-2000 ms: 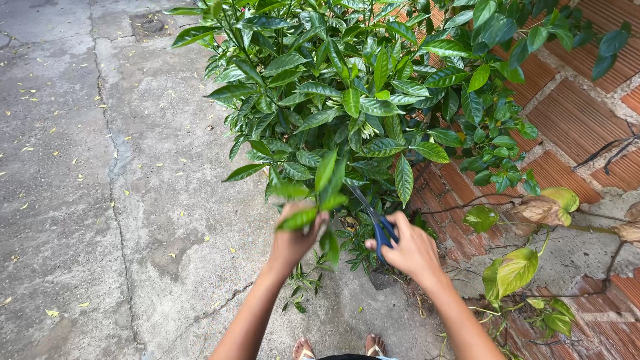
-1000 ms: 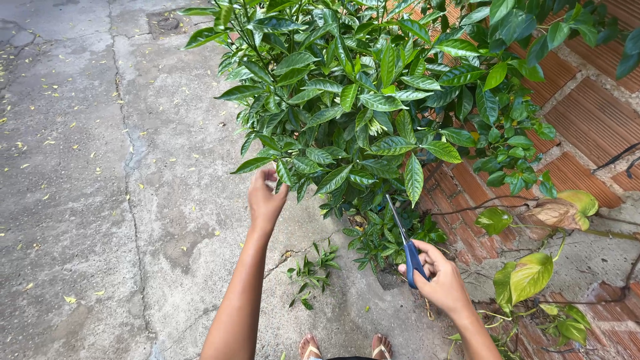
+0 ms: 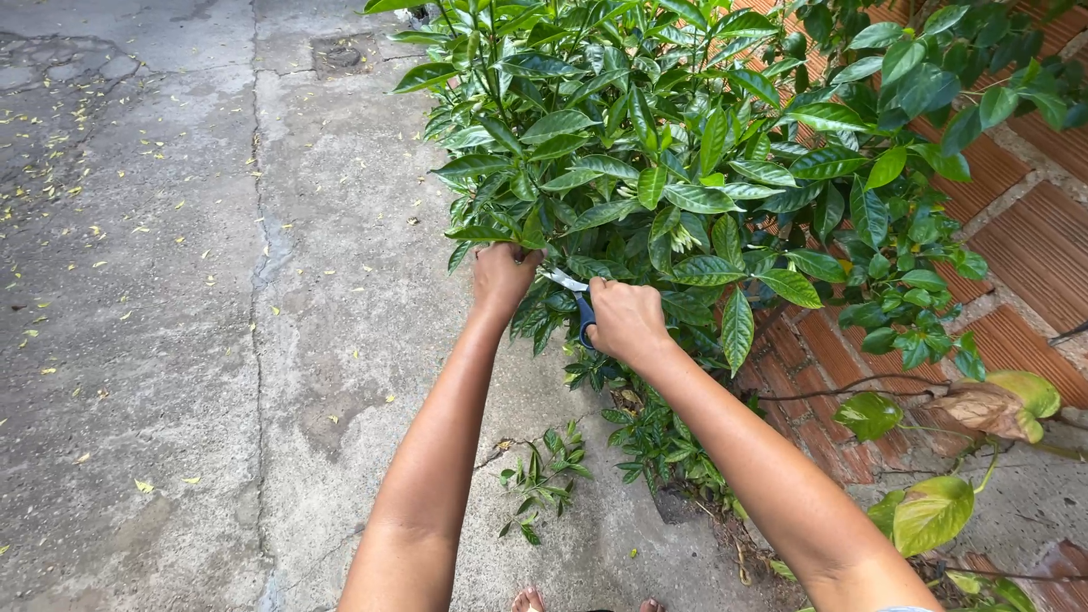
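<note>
A leafy green shrub fills the upper middle. At its lower left edge my left hand grips a leafy shoot, its fingertips partly hidden among leaves. Blue-handled scissors are in my right hand, just right of the left one. Their metal blades point up and left toward the stem beside my left fingers; the tips are partly hidden by foliage. Cut leafy sprigs lie on the concrete below, between my forearms.
A wall of ridged orange bricks stands at the right, with a vine bearing yellow-green leaves low beside it. Cracked concrete ground with small fallen leaves spreads left. My feet show at the bottom edge.
Two seconds ago my left hand held a cut sprig; one second ago it was at the shrub without it. The scissors have moved up and left, close to my left hand.
</note>
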